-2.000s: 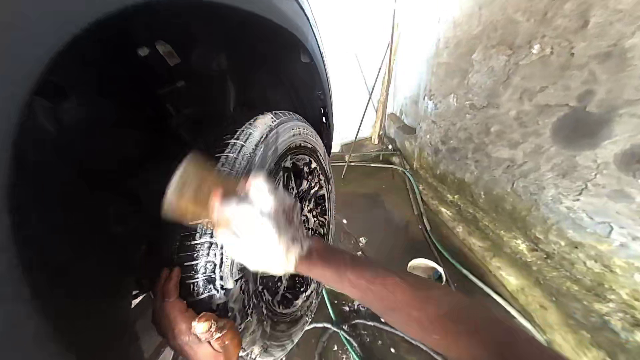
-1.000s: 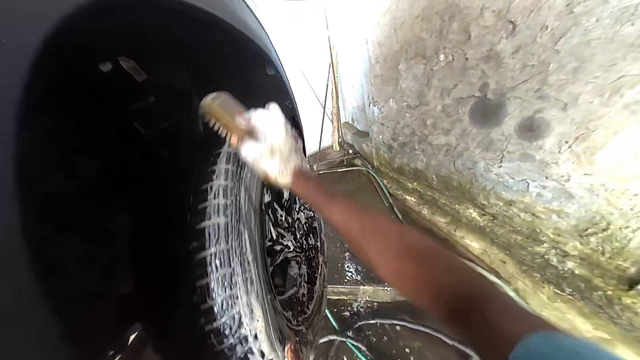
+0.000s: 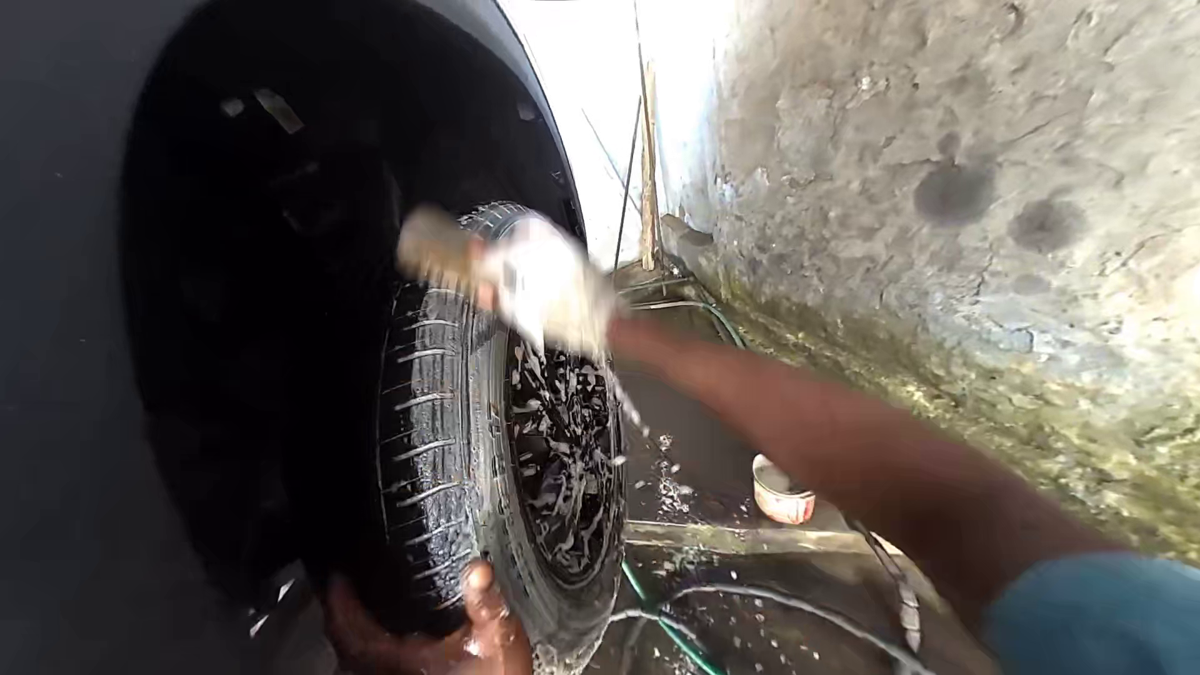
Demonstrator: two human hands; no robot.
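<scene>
Covered in white suds, my right hand (image 3: 548, 281) is closed on a scrub brush (image 3: 436, 246) with a wooden-looking back, at the top of the tyre's tread. Both are blurred. The car tyre (image 3: 431, 403) stands upright under the dark wheel arch, its tread wet and streaked with foam. Foam also spots the dark wheel rim (image 3: 562, 459). My left hand (image 3: 469, 633), wet, touches the lower part of the tread with its thumb raised against the tyre; its other fingers are partly in shadow.
A rough, mossy wall (image 3: 937, 281) runs along the right. On the wet floor are a small tub (image 3: 783, 495), a low ledge (image 3: 731, 536), a green hose (image 3: 670, 633) and a grey hose (image 3: 797, 600). A wooden pole (image 3: 649, 169) leans at the back.
Since one second ago, my right hand with the brush has come down onto the top of the tread. My left hand, mostly out of view then, shows again at the tyre's lower part.
</scene>
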